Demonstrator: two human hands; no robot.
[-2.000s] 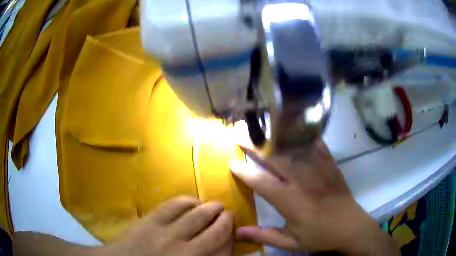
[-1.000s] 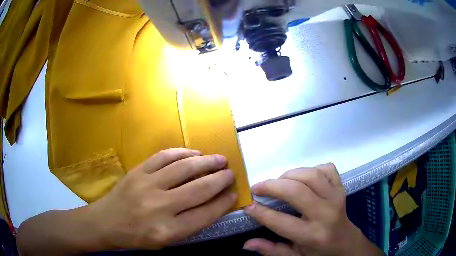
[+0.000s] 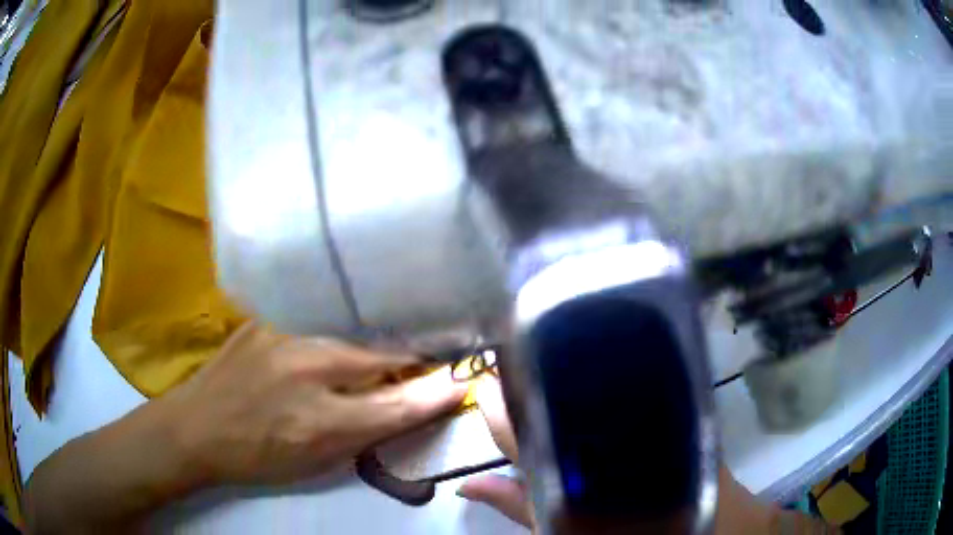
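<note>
The mustard-yellow garment panel [image 3: 167, 240] lies left of the white sewing machine head [image 3: 397, 188], which hides much of it. My left hand [image 3: 282, 413] lies in front of the head, its fingers together and their tips on a small lit bit of yellow cloth near the needle area. My right hand [image 3: 500, 495] is mostly hidden behind the blurred chrome loop [image 3: 523, 266]; some fingers show left of the loop, with one tip close to the left fingertips. Its hold is hidden. The presser foot is too unclear to make out.
Long yellow cloth pieces [image 3: 63, 199] hang at the far left. The bed slide's dark curved outline [image 3: 395, 483] shows below the left fingertips. A red bit of the scissors [image 3: 839, 305] shows behind dark machine parts. A green basket [image 3: 914, 470] with yellow scraps is at lower right.
The view has moved closer to the machine, whose head now covers the middle. Both hands have gone from the cloth's near end to the needle area. The broad panel has shifted away from the table's front edge.
</note>
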